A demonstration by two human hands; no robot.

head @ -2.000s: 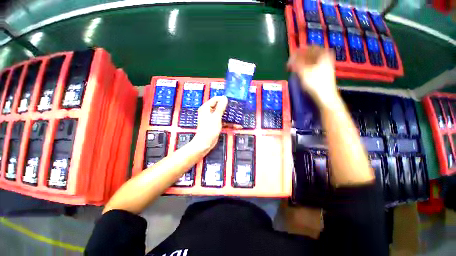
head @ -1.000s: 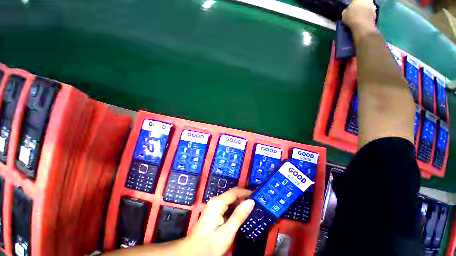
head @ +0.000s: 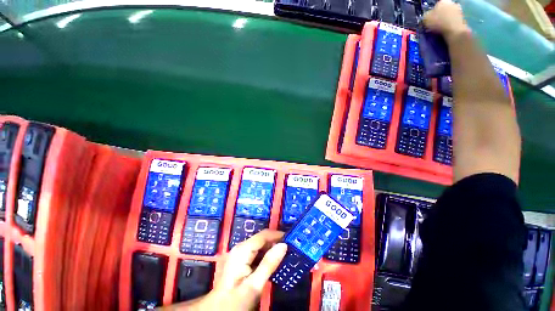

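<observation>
My left hand [head: 246, 273] holds a keypad phone [head: 313, 237], tilted, with its blue "GOOD" screen film facing up, over the right part of the near red tray [head: 261, 163]. That tray has a back row of keypad phones face up and a front row partly cut off, with dark phone backs and a pale label at the right. My right hand [head: 447, 21] is far off at the upper right, holding a dark blue back cover [head: 433, 54] above the far red tray. Its fingertips are partly hidden.
Stacked red trays [head: 100, 225] stand at left, with open-backed phones on top. A far red tray [head: 341, 140] of face-up phones lies on the green bench [head: 182, 85]. A black blister tray [head: 398, 234] is right of the near tray; another [head: 341, 11] is at the top edge.
My right hand has moved from over the near black tray to the far upper right, now with a back cover. My left hand keeps the phone, now lower and tilted. The camera view has shifted.
</observation>
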